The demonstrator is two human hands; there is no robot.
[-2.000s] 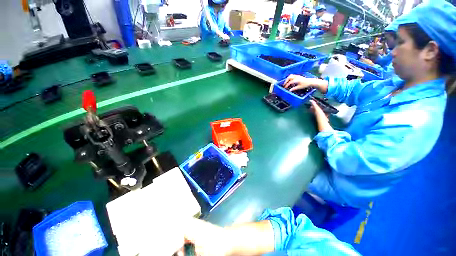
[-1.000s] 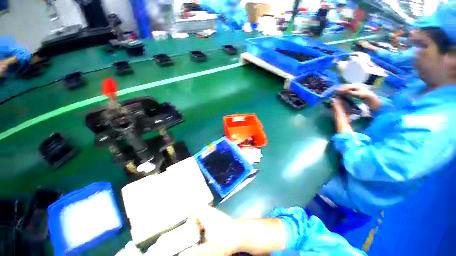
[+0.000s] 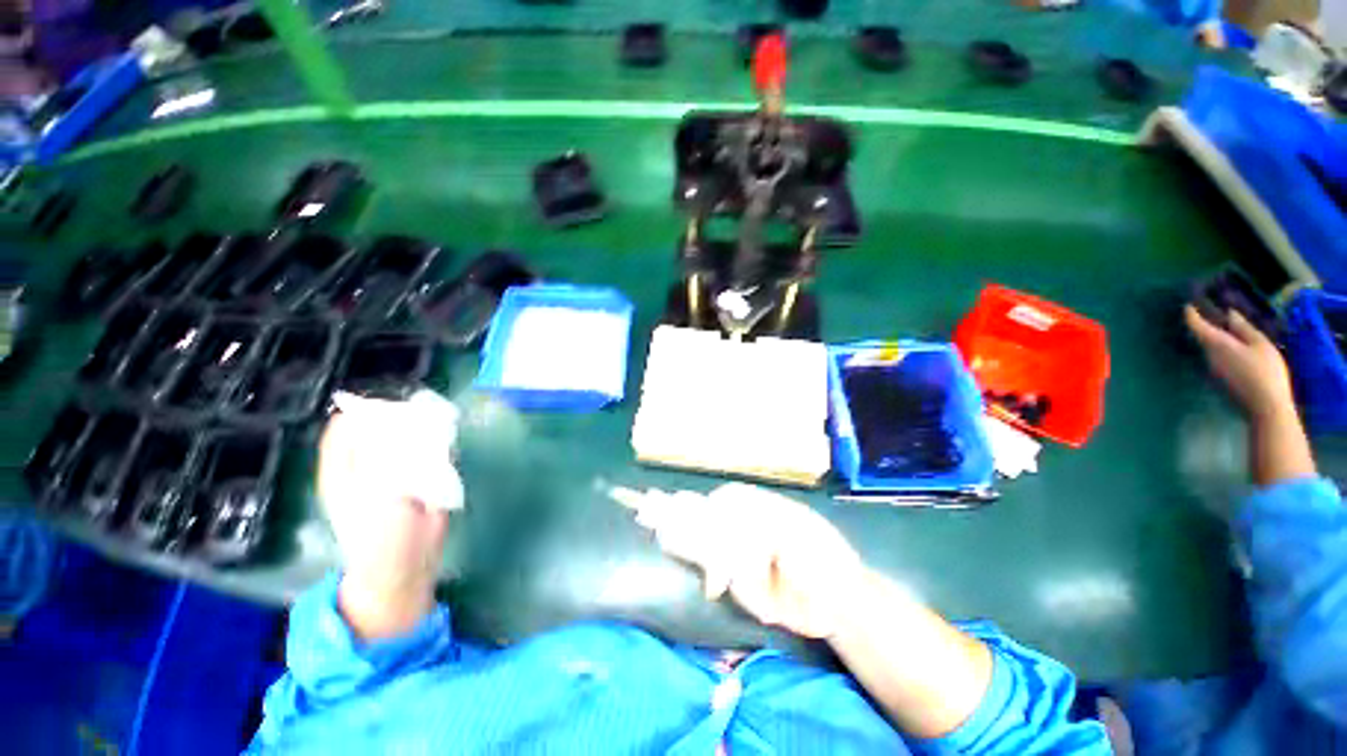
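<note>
My left hand (image 3: 377, 495) is over the near edge of the housing rows, closed on a crumpled white cloth (image 3: 437, 451). My right hand (image 3: 776, 558) is in front of the cream block, closed around a whitish squeeze bottle (image 3: 672, 520); its narrow tip points left. Fingers and bottle are overexposed and hard to separate. Black housings (image 3: 222, 355) lie in rows at left, partly behind my left hand. The cream-white block (image 3: 734, 402) shows no housing on it. The black hand-lever press (image 3: 753, 207) with its red-tipped handle stands behind it.
A blue bin of clear parts (image 3: 561, 352) is left of the block. A blue bin of black parts (image 3: 909, 421) and a red bin (image 3: 1034, 362) are right. One housing (image 3: 567, 189) lies behind. Another person's hand (image 3: 1248, 366) is at far right, near a blue box.
The view has swung left, so the block and press sit near the centre. My left hand and the housing rows have come into clear view. The bottle in my right hand now shows.
</note>
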